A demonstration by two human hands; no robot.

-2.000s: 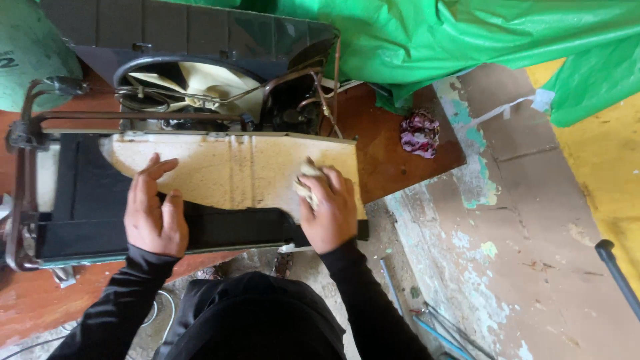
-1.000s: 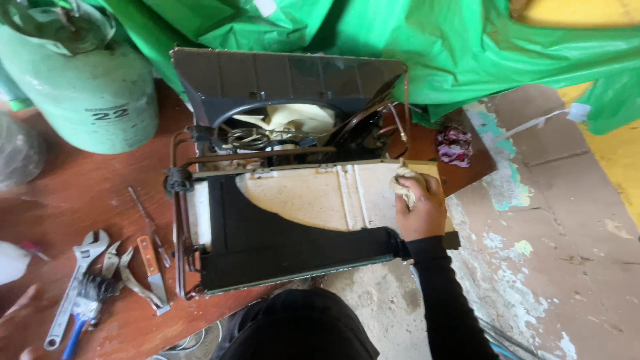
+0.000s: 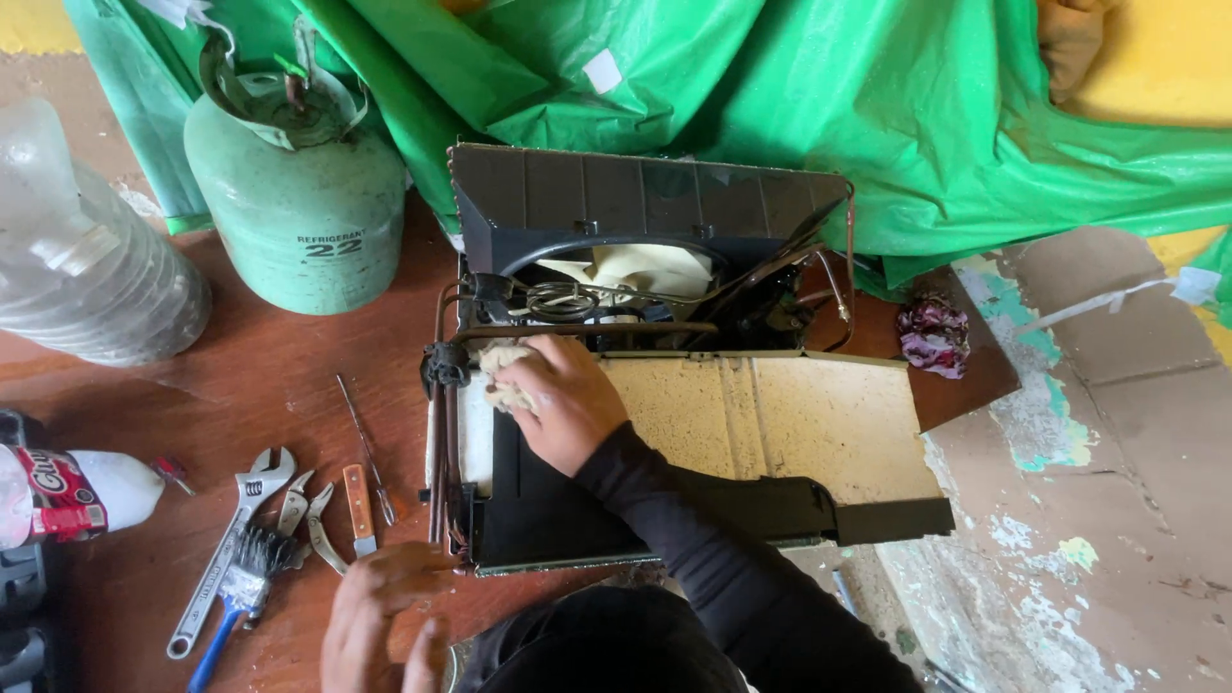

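An opened air conditioner unit with a dusty cream foam panel (image 3: pixel 674 404) and a black plastic housing (image 3: pixel 568 515) lies on the wooden table. My right hand (image 3: pixel 568 399) grips a crumpled pale rag (image 3: pixel 505 375) against the panel's upper left end, beside the copper tubes (image 3: pixel 443 452). Behind it are a cream fan (image 3: pixel 664 269) and a dark shroud (image 3: pixel 616 197). My left hand (image 3: pixel 385 606), partly cut off by the bottom edge, is blurred with its fingers apart, near the unit's lower left corner, and holds nothing.
An adjustable wrench (image 3: pixel 217 568), locking pliers (image 3: pixel 322 529), a wooden-handled putty knife (image 3: pixel 359 505), a thin screwdriver (image 3: pixel 366 433) and a blue brush (image 3: pixel 241 587) lie left. Beyond stand a green refrigerant cylinder (image 3: pixel 298 192) and a clear plastic container (image 3: pixel 96 250). A maroon cloth (image 3: pixel 932 335) lies right.
My right hand has moved with the rag from the panel's right end to its left end. My left hand, earlier over the black housing, is now off the unit at lower left. The view has shifted.
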